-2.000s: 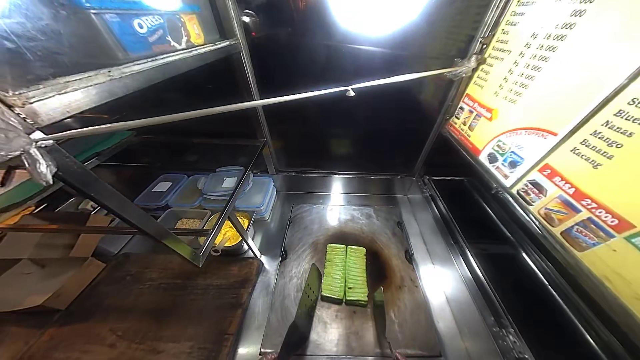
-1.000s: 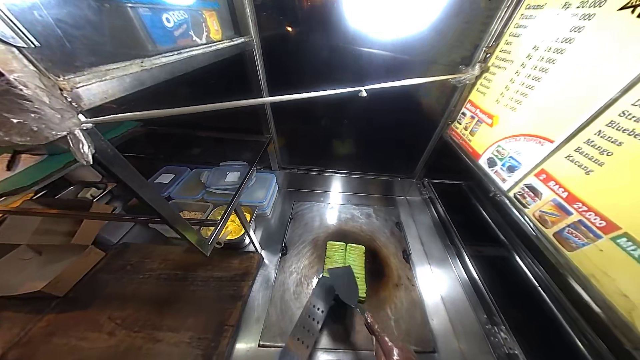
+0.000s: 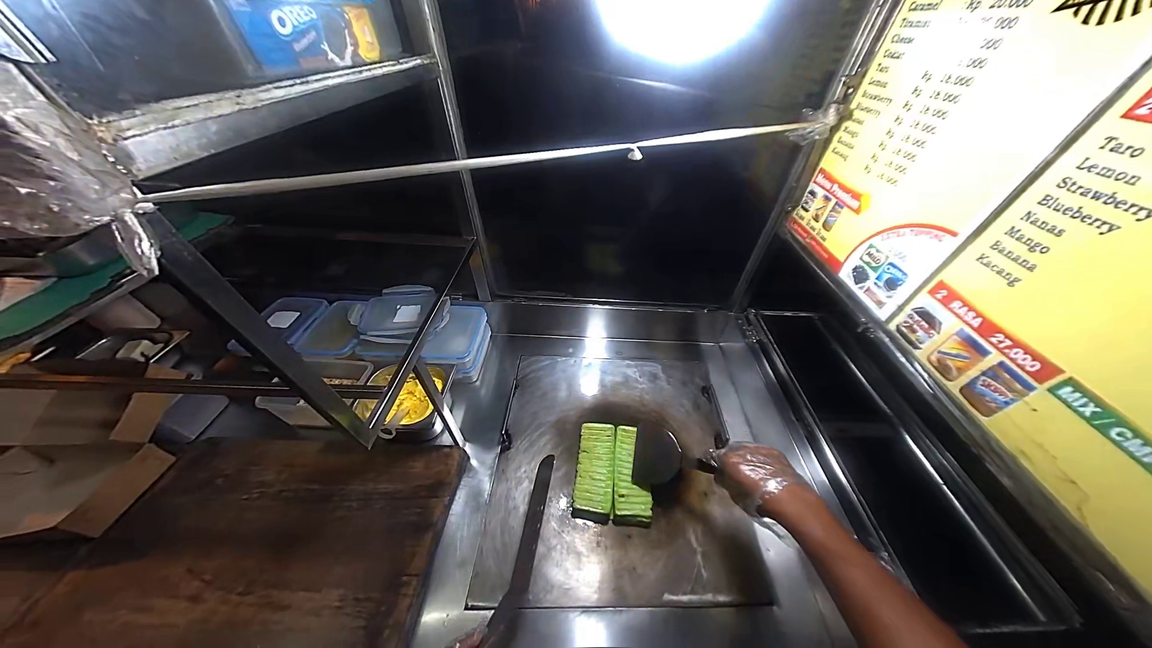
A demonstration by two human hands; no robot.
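Note:
Two green bread slabs, a left one [image 3: 594, 472] and a right one [image 3: 630, 477], lie side by side on the steel griddle [image 3: 540, 576]. My right hand [image 3: 756, 475], in a clear plastic glove, grips the handle of a dark metal spatula [image 3: 657, 453]. Its blade overlaps the right slab's upper right side. Only a bit of my left hand [image 3: 470, 639] shows at the bottom edge, at the handle of a long metal spatula [image 3: 533, 531]. That spatula is seen nearly edge-on, left of the slabs and apart from them.
A dark wooden board [image 3: 234, 549] and an opened cardboard box [image 3: 81, 477] are at the left. Lidded plastic containers [image 3: 405, 315] and a metal tub of yellow spread [image 3: 414, 400] stand behind a metal frame [image 3: 261, 333]. A white cord [image 3: 540, 160] spans above; a menu board [image 3: 1062, 297] borders the right.
Both spatulas were over the griddle's near middle, crossing in view. They have moved apart: the right one is at the right slab, the left one is left of both slabs.

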